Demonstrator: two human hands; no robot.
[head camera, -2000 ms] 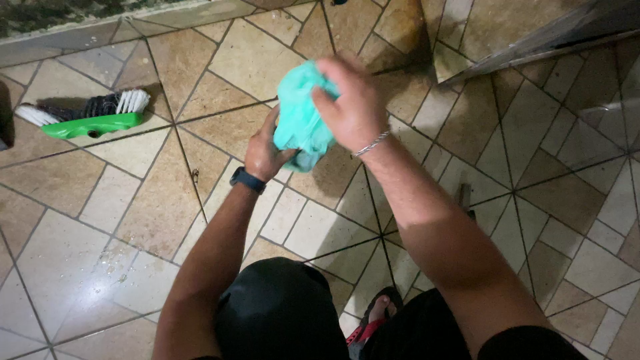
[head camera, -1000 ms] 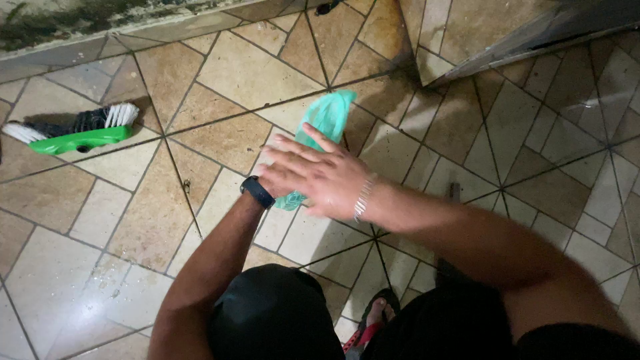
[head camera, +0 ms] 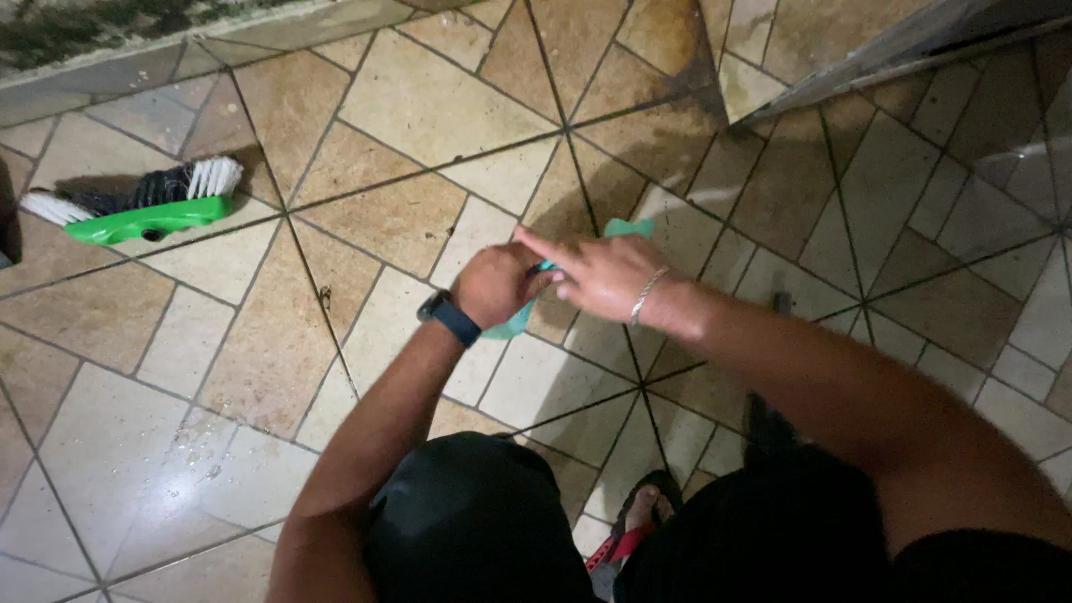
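A thin green plastic bag or cloth (head camera: 508, 325), gathered up, shows in parts around both hands; its exact kind is unclear. My left hand (head camera: 492, 285), with a dark watch on the wrist, is closed on its middle. Against the left hand's fingers lies my right hand (head camera: 607, 272), wearing a silver bracelet, its index finger stretched out over them. Another green end sticks out behind the right hand. Whether the right fingers grip the material is hard to tell.
A green broom head (head camera: 151, 219) with white and black bristles lies on the tiled floor at left. The corner of a grey panel (head camera: 804, 88) reaches in at upper right. A stained wall base (head camera: 100, 63) runs along the upper left. My sandalled foot (head camera: 641, 519) is below.
The green material was bunched large in both hands, then spread narrower beneath them; now it is mostly hidden by the hands. The right hand has shifted from over the left to its right side.
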